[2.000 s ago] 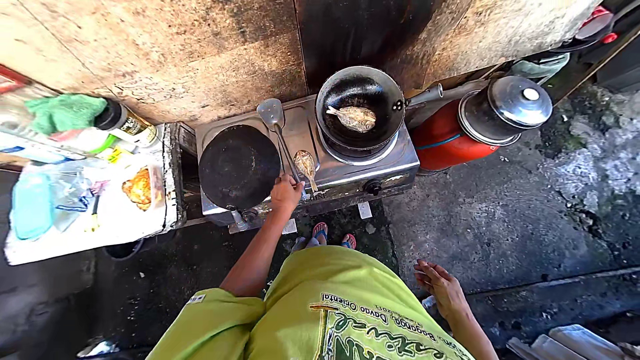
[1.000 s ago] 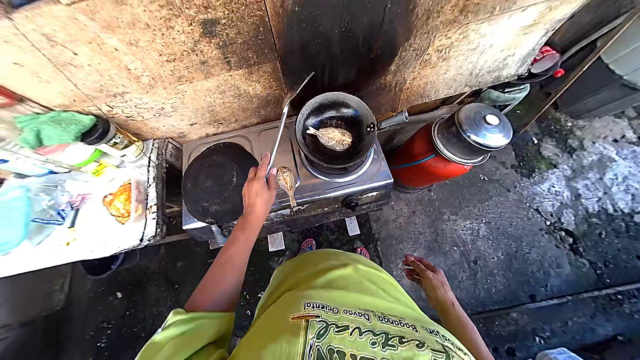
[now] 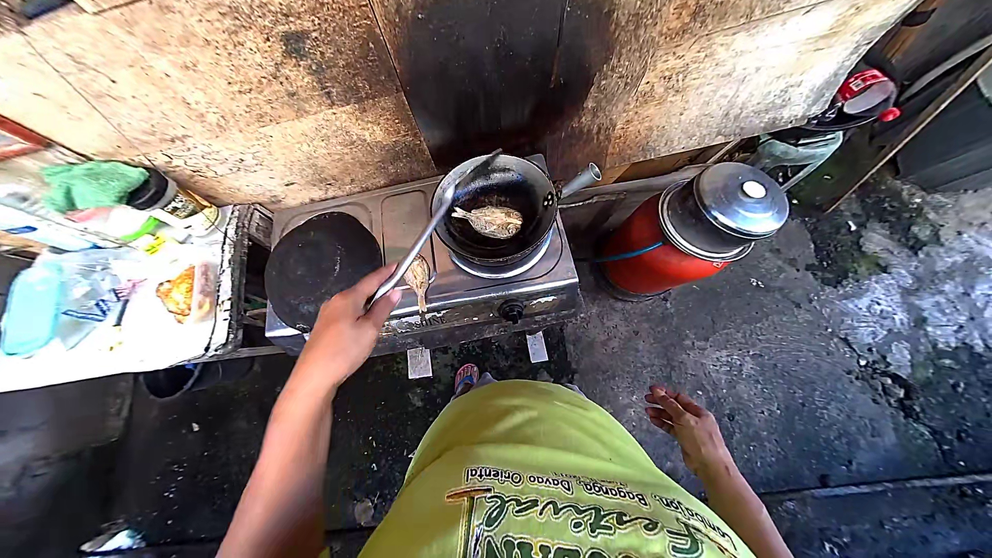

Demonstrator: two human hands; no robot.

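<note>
My left hand (image 3: 350, 322) grips the handle of a metal turner (image 3: 422, 239), whose blade is seen edge-on over the left rim of a black wok (image 3: 533, 180). Inside the wok lies a browned whole fish (image 3: 493, 222); whether the blade touches the wok cannot be told. The wok stands on the right burner of a two-burner gas stove (image 3: 403, 209). Just right of my left hand, a second small fish (image 3: 418, 280) rests on the stove top. My right hand (image 3: 686, 422) hangs over the floor with fingers loosely bent and nothing in it.
A flat black pan (image 3: 322, 267) covers the left burner. At left, a table (image 3: 155, 353) holds a container of orange-brown food (image 3: 180, 294), a green cloth (image 3: 97, 184) and jars. A lidded pot (image 3: 740, 203) sits on a red cylindrical container (image 3: 655, 252) to the right. A wooden wall rises behind the stove.
The turner was upright over the middle of the stove; its head has swung right and now reaches over the wok. My left hand has kept its hold. The wok's fish is still inside.
</note>
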